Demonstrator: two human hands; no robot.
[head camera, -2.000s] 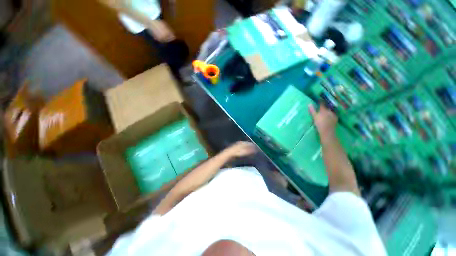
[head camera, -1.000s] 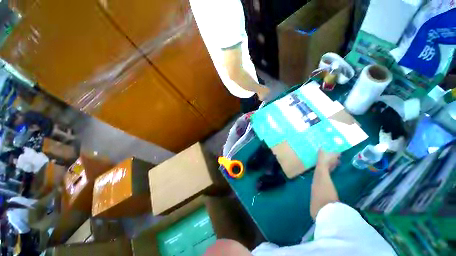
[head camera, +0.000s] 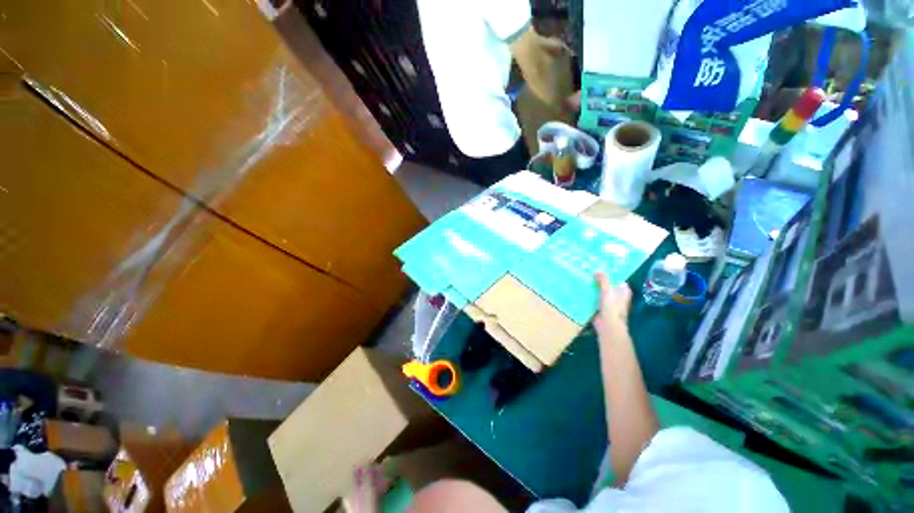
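Observation:
My right hand (head camera: 612, 303) grips the near right edge of a flattened green box (head camera: 511, 250), a printed sheet with a bare brown patch, tilted a little above the green-topped table (head camera: 541, 441). My left hand (head camera: 367, 489) is small and blurred at the bottom edge, at the tan flap of a shipping carton (head camera: 341, 426); whether it holds the flap I cannot tell. An orange and dark blue tape dispenser (head camera: 433, 378) lies at the table corner beside black items (head camera: 501, 376).
Large orange-brown wrapped cartons (head camera: 200, 200) stand at the left. A person in white (head camera: 471, 80) stands beyond the table. A white roll (head camera: 630, 160), a clear bottle (head camera: 664, 279) and a blue item (head camera: 767, 215) are on the table. Stacked green boxes (head camera: 802, 331) are at the right.
The flattened green box now tilts up off the table in my right hand. My left hand has come into view at the bottom. The view has shifted, and the person in white appears farther back.

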